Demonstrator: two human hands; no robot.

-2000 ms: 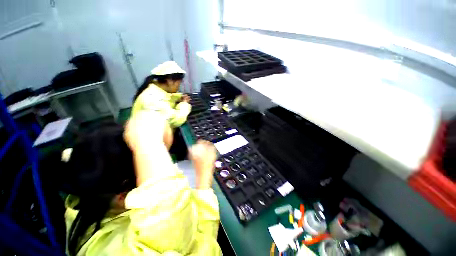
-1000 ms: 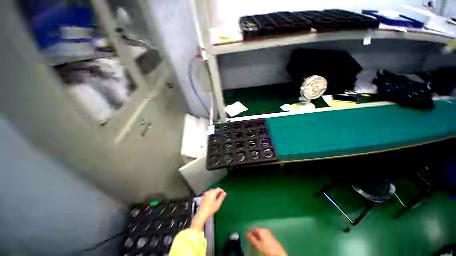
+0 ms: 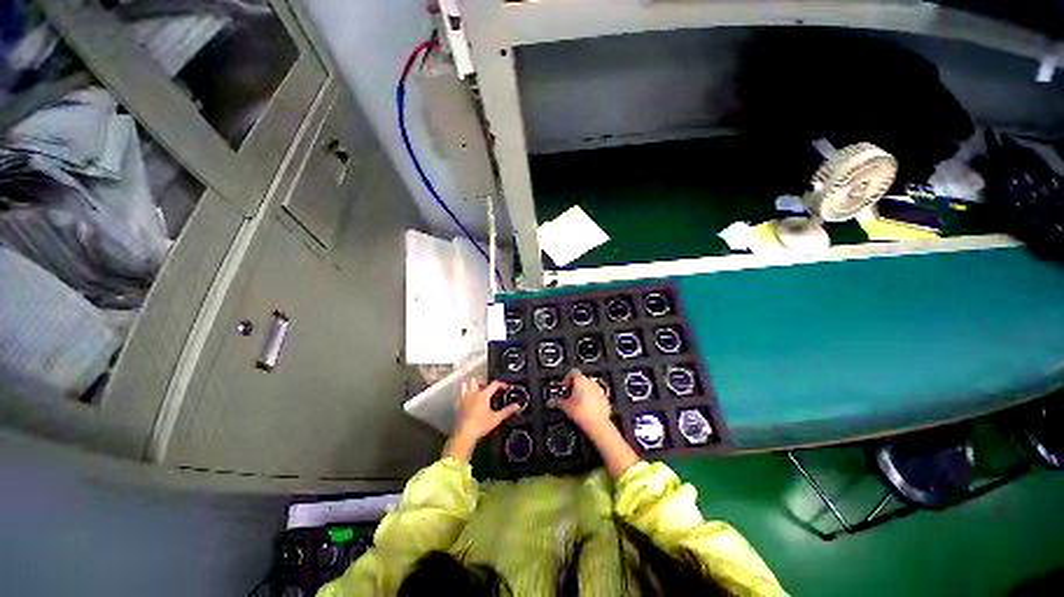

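Note:
A black parts tray (image 3: 601, 370) with a grid of square pockets lies on the left end of the green bench. Round watch heads with shiny rims sit in its pockets; two at the near right, one of them here (image 3: 694, 427), shine brightest. My left hand (image 3: 476, 411) is at the tray's left column, thumb and finger at a watch head's rim (image 3: 513, 399). My right hand (image 3: 586, 404) is beside it, fingertips over a watch head in the second column. Whether either hand grips its unit cannot be told. A white label (image 3: 497, 322) is on the tray's left edge.
A grey cabinet (image 3: 268, 338) stands at the left. More black trays (image 3: 306, 557) are low at the bottom left, partly cut off. A cream desk fan (image 3: 855, 183) stands behind the bench's front strip. A stool (image 3: 928, 466) is under the bench. White boards lean beside the tray.
The view has moved closer to the bench. My hands have moved from in front of the bench, above the floor, onto the parts tray's near left part.

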